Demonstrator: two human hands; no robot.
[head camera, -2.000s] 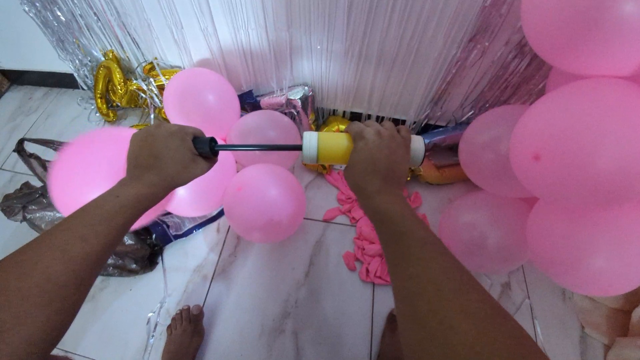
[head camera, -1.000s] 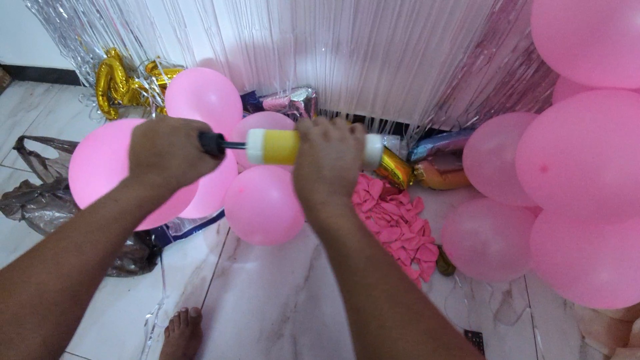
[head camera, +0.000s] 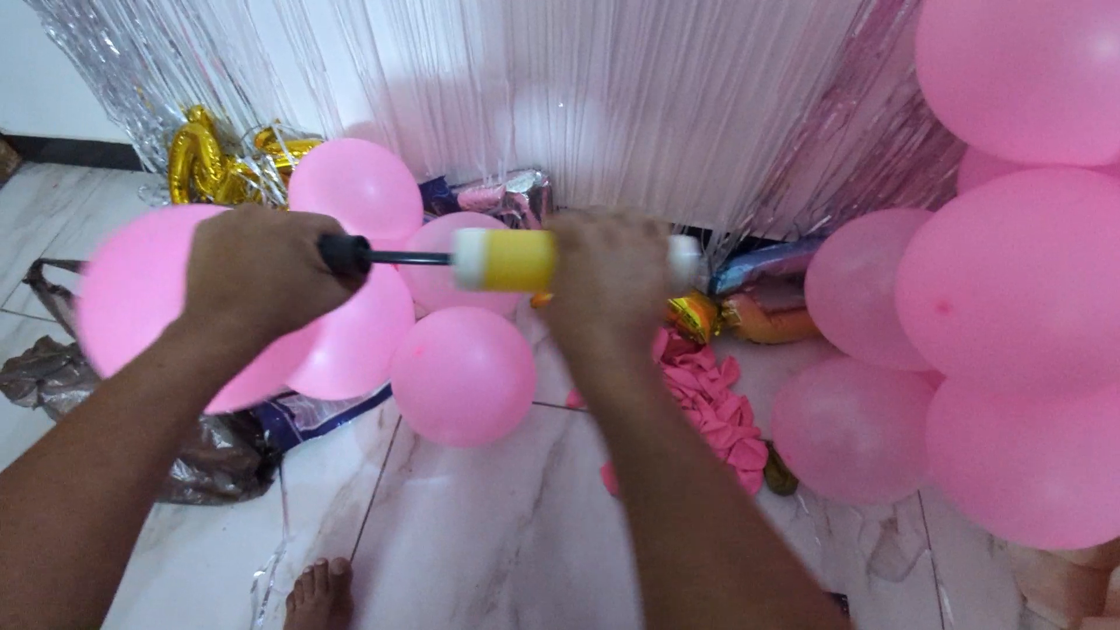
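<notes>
My left hand (head camera: 262, 271) is closed around the black handle of a yellow and white balloon hand pump (head camera: 516, 260). Around the pump's barrel, my right hand (head camera: 608, 280) is wrapped, somewhat blurred. A short length of black rod shows between handle and barrel. Behind my left hand is a large pink balloon (head camera: 140, 289); whether it is joined to anything cannot be seen. Several inflated pink balloons (head camera: 464, 376) lie just beyond and below the pump. Beneath my right forearm, partly hidden, is a pile of uninflated pink balloons (head camera: 713, 402) on the floor.
At the right stands a cluster of big pink balloons (head camera: 1024, 289). A silver foil fringe curtain (head camera: 656, 105) hangs along the wall, with gold foil balloons (head camera: 206, 166) at its left foot. A dark plastic bag (head camera: 219, 464) lies on the tiled floor, and a bare foot (head camera: 319, 595) is below.
The pump's rod showed much longer two seconds ago; the barrel and my right hand were nearer my left hand one second ago than now. Both hands have kept their hold.
</notes>
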